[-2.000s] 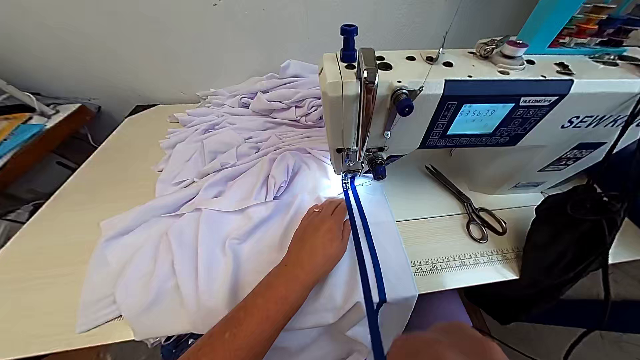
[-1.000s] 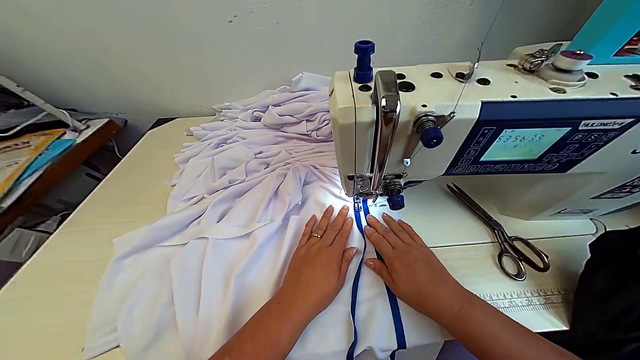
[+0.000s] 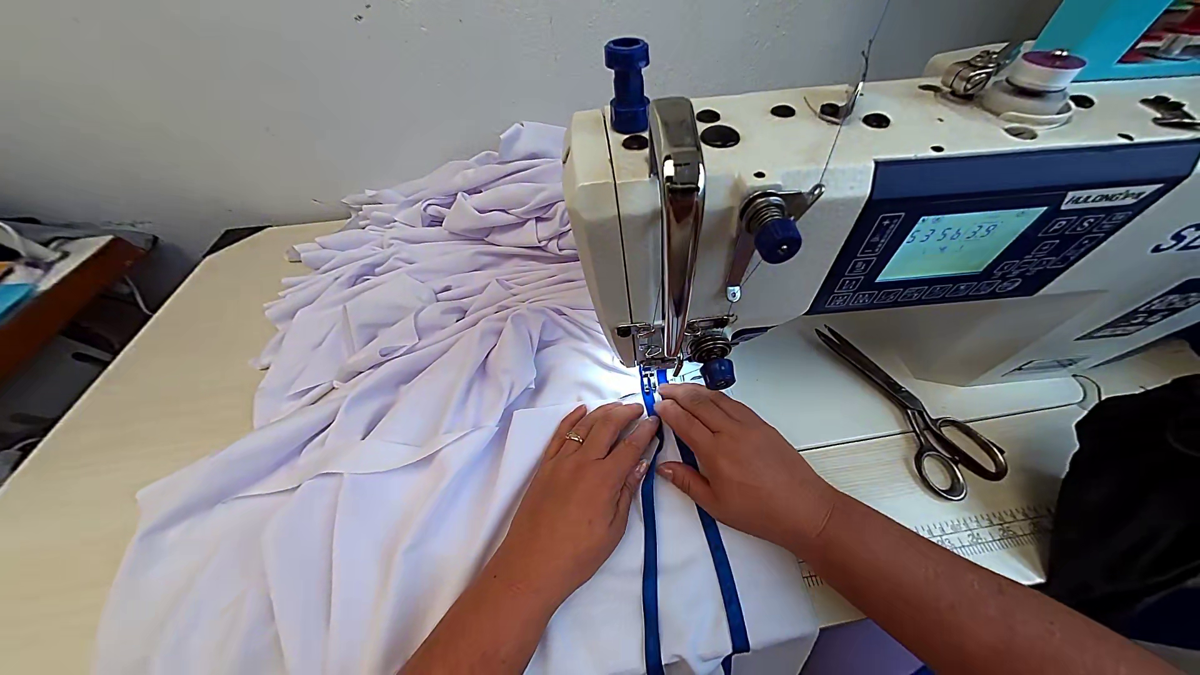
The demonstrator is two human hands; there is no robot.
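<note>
White fabric (image 3: 394, 525) lies in folds over the table and under the head of a sewing machine (image 3: 937, 347), with blue trim (image 3: 651, 562) running down it in two narrow lines. My left hand (image 3: 581, 478), a ring on one finger, rests flat on the fabric just left of the trim. My right hand (image 3: 736, 459) lies on the fabric and over part of the right blue line, fingertips close to the lit presser foot (image 3: 649, 378). The two hands nearly meet at the left line. The needle tip is too small to make out.
Metal scissors (image 3: 923, 417) lie on the machine bed right of my right hand. A ruler scale (image 3: 984, 530) runs along the table's front part. Black cloth (image 3: 1130, 506) is at the far right. A wall (image 3: 281, 103) stands behind, and a wooden shelf (image 3: 70, 291) is at the left.
My right hand, blurred at the bottom edge two seconds ago, is now on the fabric by the presser foot. The view has moved closer to the machine.
</note>
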